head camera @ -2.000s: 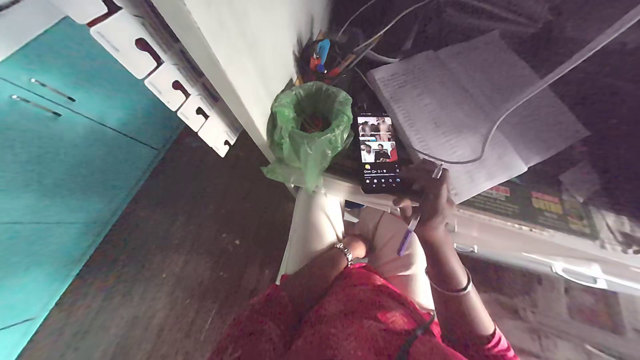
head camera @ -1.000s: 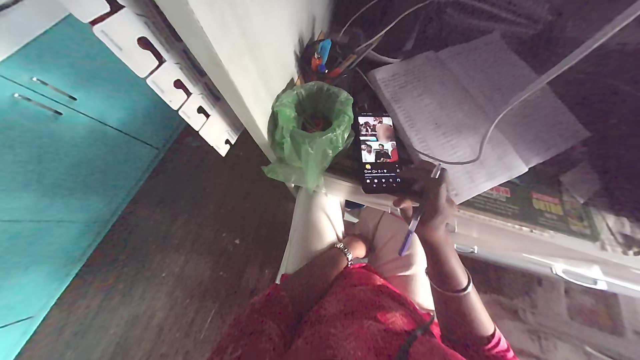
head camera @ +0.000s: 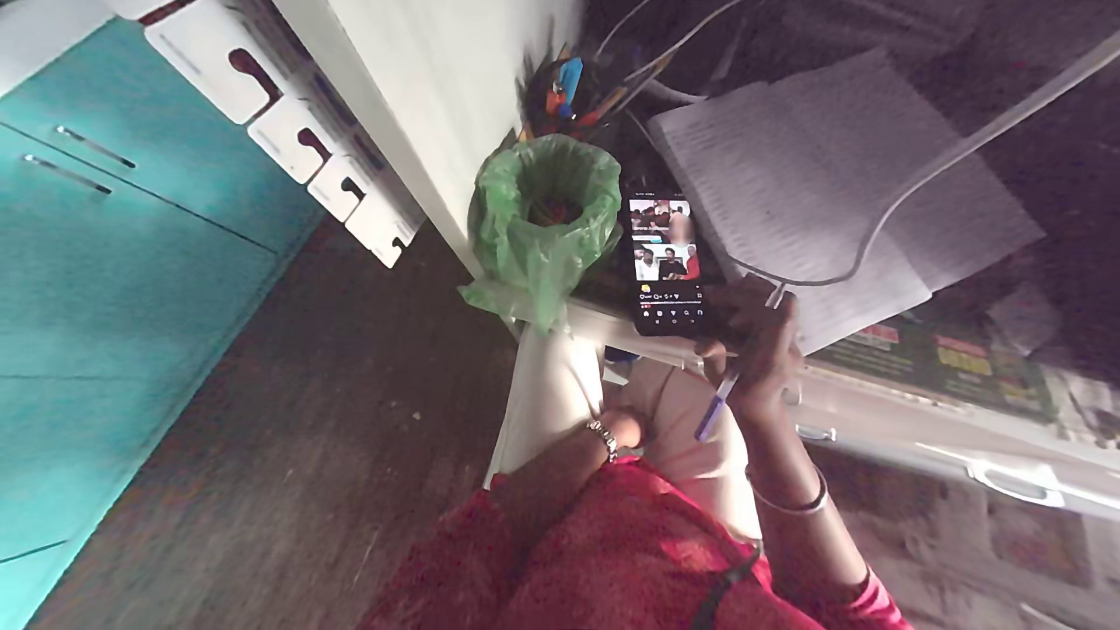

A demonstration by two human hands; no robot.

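My right hand [head camera: 763,350] rests at the desk's front edge with a purple-capped pen [head camera: 716,409] between its fingers. Its fingertips are at the lower right side of a lit smartphone [head camera: 667,262], which lies on the desk and shows pictures of people. My left hand [head camera: 626,429], below a metal-banded wristwatch, lies in my lap; its fingers are mostly hidden. Beside the phone on the left stands a bin lined with a green plastic bag [head camera: 551,219]. An open notebook with written pages [head camera: 831,175] lies right of the phone, a white cable [head camera: 875,241] across it.
Behind the bin is a holder with pens and a blue item [head camera: 570,83]. Printed sheets [head camera: 927,350] lie along the desk edge, above a drawer handle [head camera: 1015,483]. White hanging cards [head camera: 284,138] and teal cabinets [head camera: 140,262] are on the left.
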